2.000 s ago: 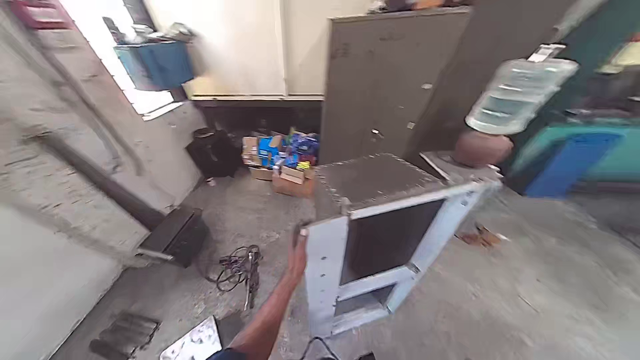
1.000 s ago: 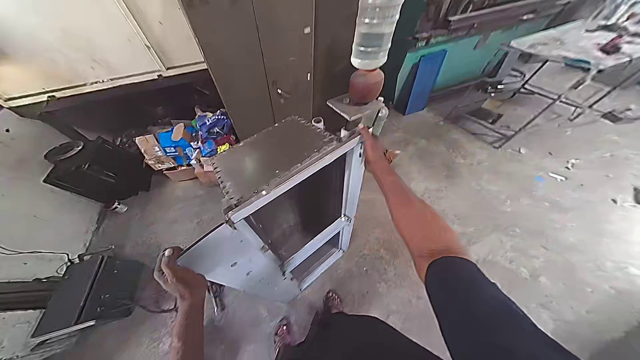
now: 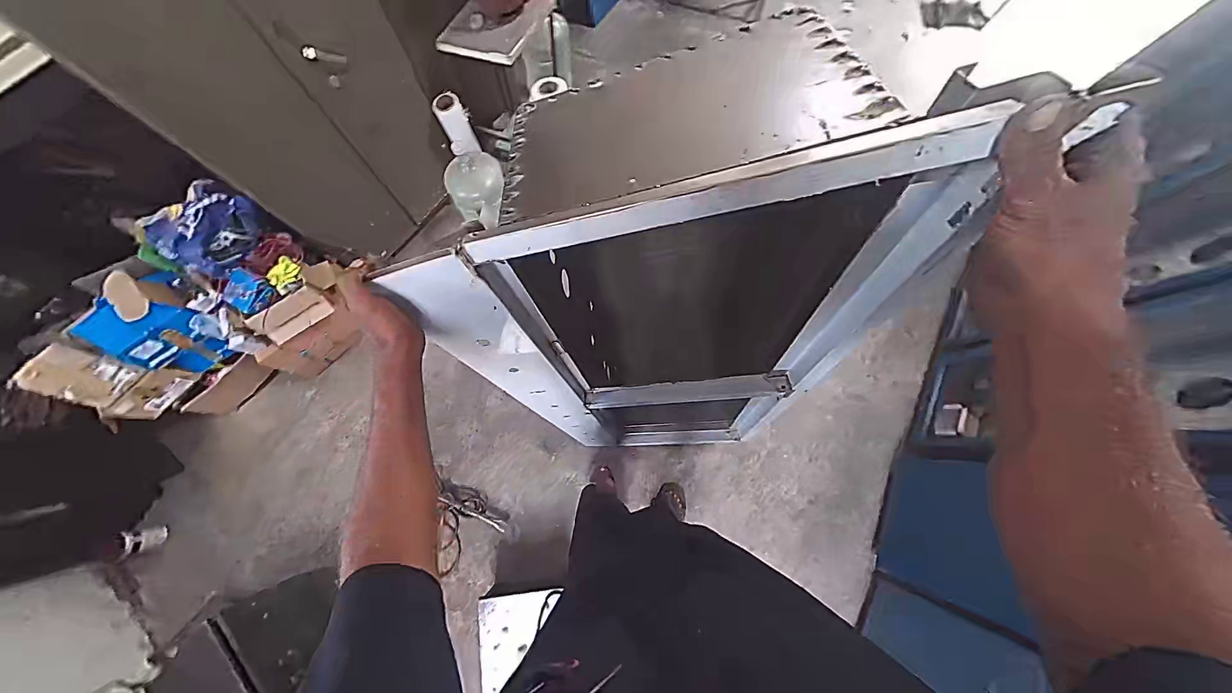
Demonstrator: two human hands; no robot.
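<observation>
A metal cabinet frame (image 3: 731,183) stands upright in front of me, with a grey top panel whose edges are jagged and a dark interior. A light metal door panel (image 3: 481,332) with small holes swings out from its left side. My left hand (image 3: 371,303) is at the upper outer corner of that panel, its fingers partly hidden. My right hand (image 3: 1068,164) is at the upper right corner of the frame, fingers curled over the edge; it is blurred. Glass bottles (image 3: 474,183) show behind the frame's left corner.
Cardboard boxes (image 3: 298,327) with blue packets and bags lie on the floor at left. A tall brown metal cupboard (image 3: 318,115) rises behind them. Cables (image 3: 467,510) and a white perforated sheet (image 3: 510,630) lie near my feet. Blue metal panels (image 3: 948,549) stand at right.
The view has swung and moved closer over the cabinet. Two seconds ago only one hand showed, at the frame's left side; now a hand is at each side. The door panel stood out a second ago too.
</observation>
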